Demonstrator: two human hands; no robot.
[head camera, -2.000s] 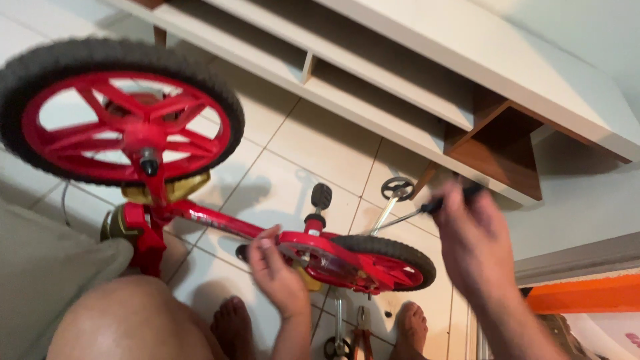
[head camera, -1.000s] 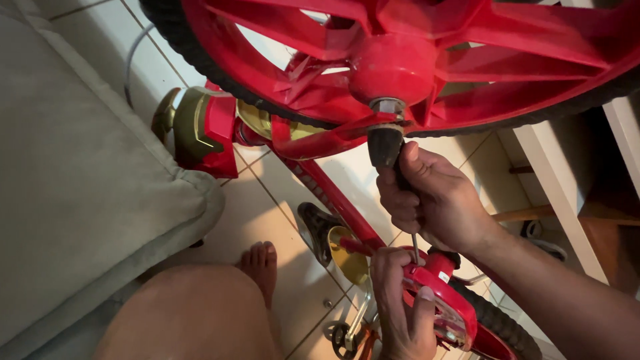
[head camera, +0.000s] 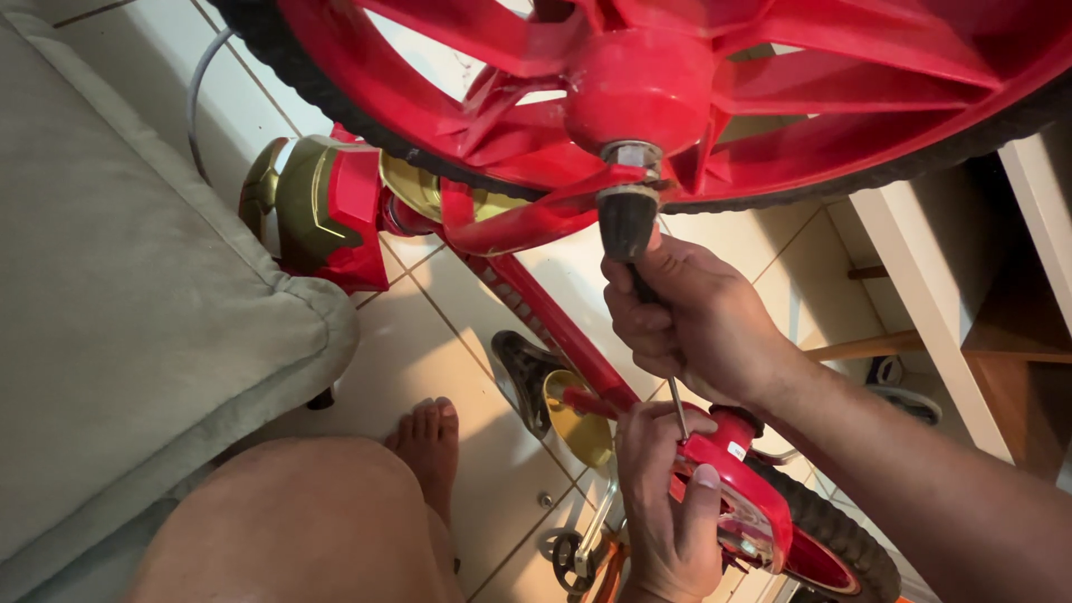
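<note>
My right hand (head camera: 682, 314) grips the dark handle of a screwdriver, whose metal shaft (head camera: 677, 409) reaches down to the edge of the red chain guard (head camera: 745, 494). My left hand (head camera: 670, 511) holds that guard by its near end, fingers around the spot where the shaft's tip meets it. Above the hands is the bicycle's front wheel (head camera: 636, 92), red with a black tyre; a black cap (head camera: 627, 222) covers its axle end below a nut (head camera: 632, 157). The red frame tube (head camera: 544, 318) slopes down to the guard. The screwdriver's tip is hidden.
A grey-green cushioned seat (head camera: 151, 276) fills the left. Beside it lies the red and gold mask-like front piece (head camera: 335, 209). A black saddle (head camera: 526, 377), a small nut (head camera: 546, 500) and a crank arm (head camera: 596, 519) are lower down. A white and brown cabinet (head camera: 938, 310) stands right.
Two seconds ago my right hand held the screwdriver away from the bicycle, at the right; now it is at the chain guard. The view has moved much closer. Over the last second the hands look nearly still.
</note>
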